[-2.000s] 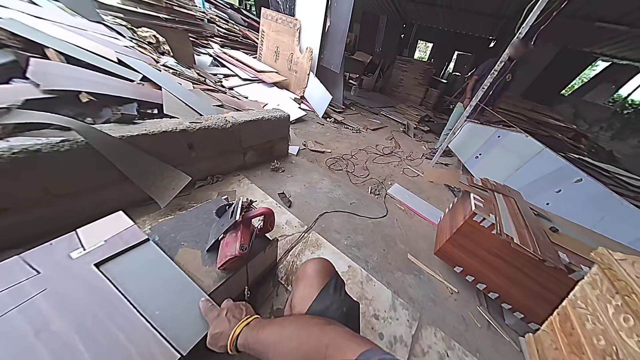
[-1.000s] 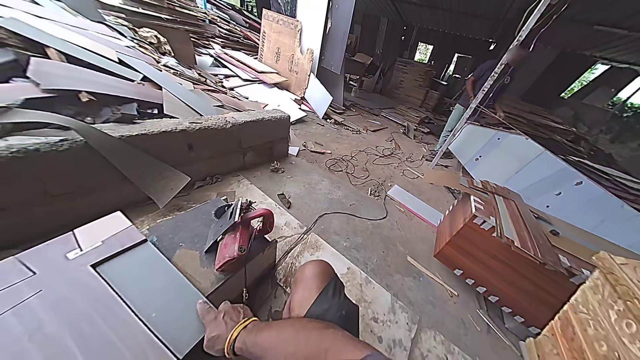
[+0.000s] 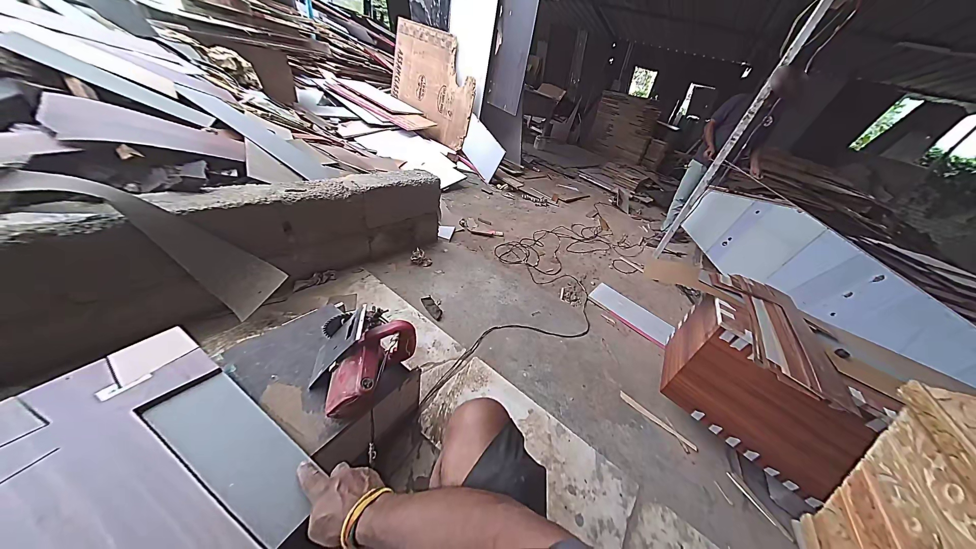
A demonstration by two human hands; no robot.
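Note:
My left hand point(image 3: 339, 499), with yellow bands at the wrist, grips the right edge of a pale laminate panel point(image 3: 84, 473) with a grey inset. One digit lies against the edge of the inset; the other fingers are partly hidden. Just beyond the hand, a red circular saw point(image 3: 358, 377) lies tilted on a dark box-like block point(image 3: 290, 385), its toothed blade showing on the left. A cord hangs from the saw near my hand. My right hand is out of view.
A low concrete wall point(image 3: 305, 221) runs before a heap of board offcuts point(image 3: 191, 114). A black cable point(image 3: 526, 328) crosses the floor. Right stand a reddish-brown wood-grain box point(image 3: 762, 404), carved wooden pieces point(image 3: 907, 473) and a long pale panel point(image 3: 823, 267). A person point(image 3: 732, 137) stands behind a slanted pole.
The person in the background has come more plainly into view beside the slanted pole. My left hand stays at the panel's edge, and the saw has not moved.

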